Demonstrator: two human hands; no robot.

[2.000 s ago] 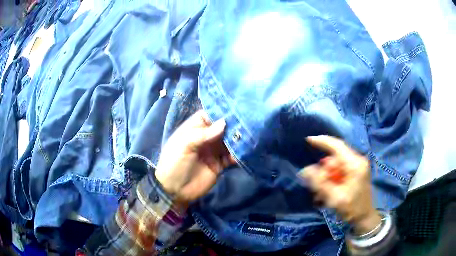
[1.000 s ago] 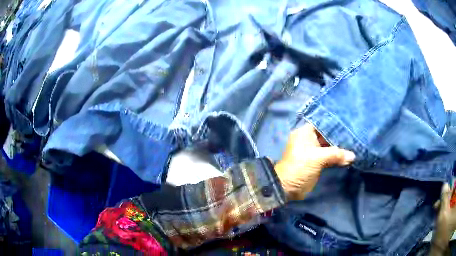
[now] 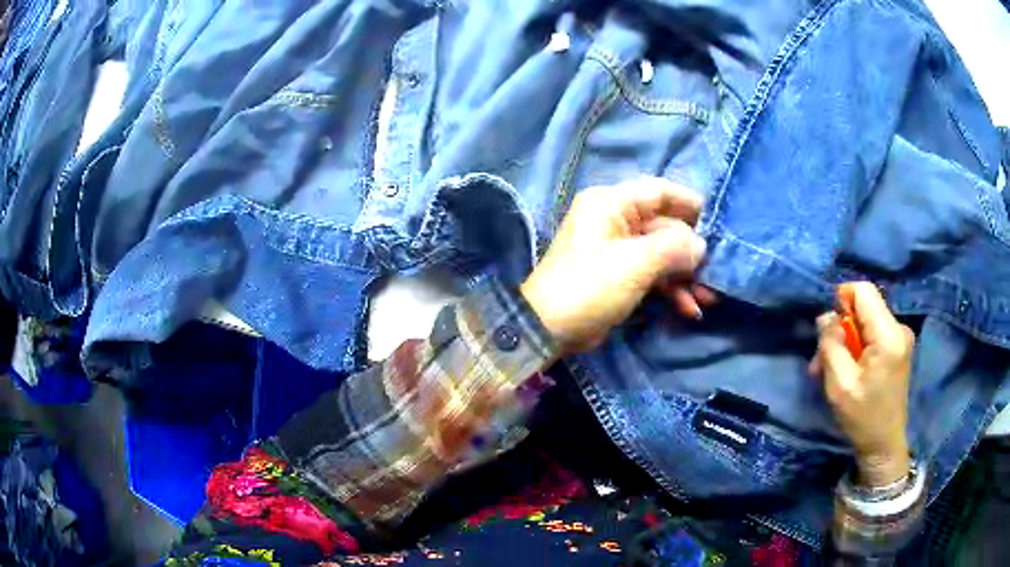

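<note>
A mid-blue denim garment [image 3: 797, 144] with pale stitched seams lies in front of me, its dark neck label [image 3: 725, 430] showing near the front edge. My left hand [image 3: 620, 260] pinches the garment by a stitched seam corner. My right hand [image 3: 864, 360] is closed around small orange-handled snips [image 3: 851, 321], just below a stitched band of the garment. The snips' blades are hidden or too small to tell.
More denim garments [image 3: 255, 133] lie overlapped at left, one with a button placket [image 3: 408, 122]. A blue bin [image 3: 188, 432] stands below the table edge at left. White tabletop [image 3: 975, 50] shows at the upper right. A dark floral apron [image 3: 554, 509] covers my lap.
My right hand, mostly out of view at the right edge a second ago, is now in view with the snips. My left hand has moved up and left along the seam. The view has shifted.
</note>
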